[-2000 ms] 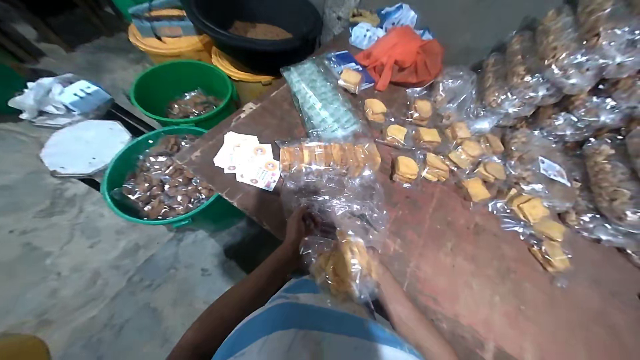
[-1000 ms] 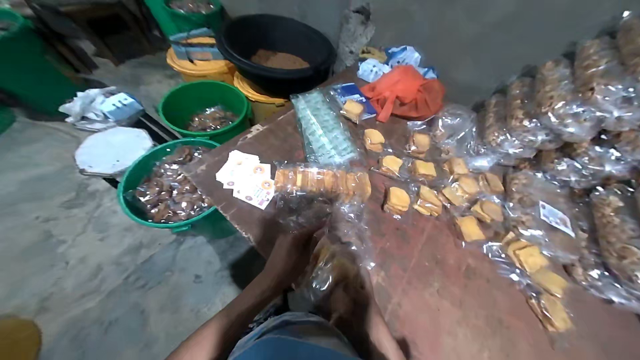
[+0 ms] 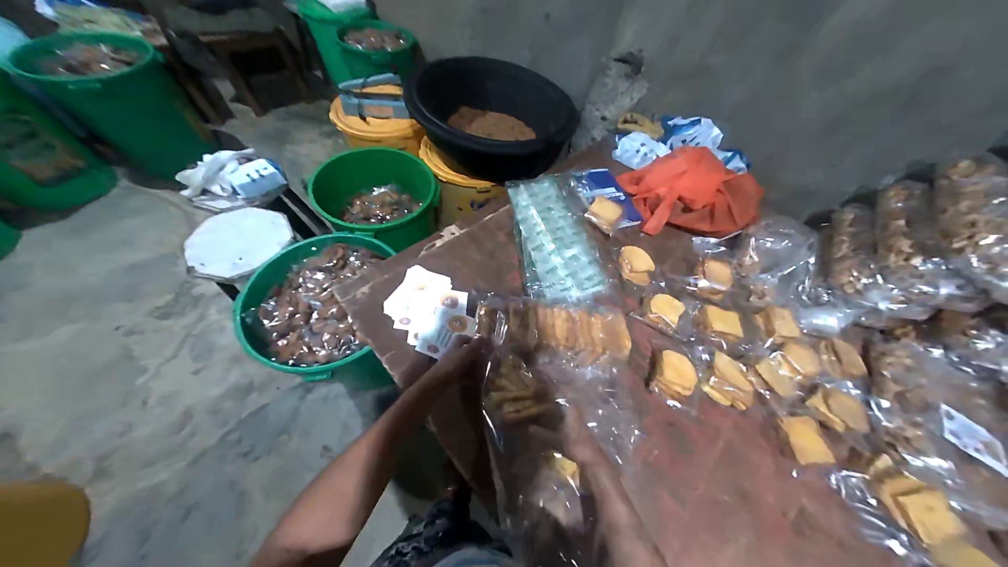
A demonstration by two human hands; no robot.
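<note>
My left hand (image 3: 466,356) is at the table's near left edge, its fingers by the stack of small printed cards (image 3: 431,309) and the end of a clear bag. Under my right hand (image 3: 568,450) lies a large clear plastic bag (image 3: 516,472) with yellow crackers inside; my fingers are blurred behind the film, so their grip is unclear. Just beyond both hands a row of crackers (image 3: 579,331) lies in clear wrap. Behind it is a pack of green-printed plastic sheets (image 3: 555,240). Small bagged stacks of crackers (image 3: 673,372) are spread to the right.
Filled snack bags (image 3: 906,236) are piled at the right. An orange plastic bag (image 3: 693,189) lies at the back of the wooden table (image 3: 709,488). Green tubs of packets (image 3: 315,307), a black basin (image 3: 488,118) and a white-topped stand (image 3: 239,242) are left of and behind the table.
My left hand has moved away from the bag, out to the printed cards. The view has shifted to show more of the left side of the room.
</note>
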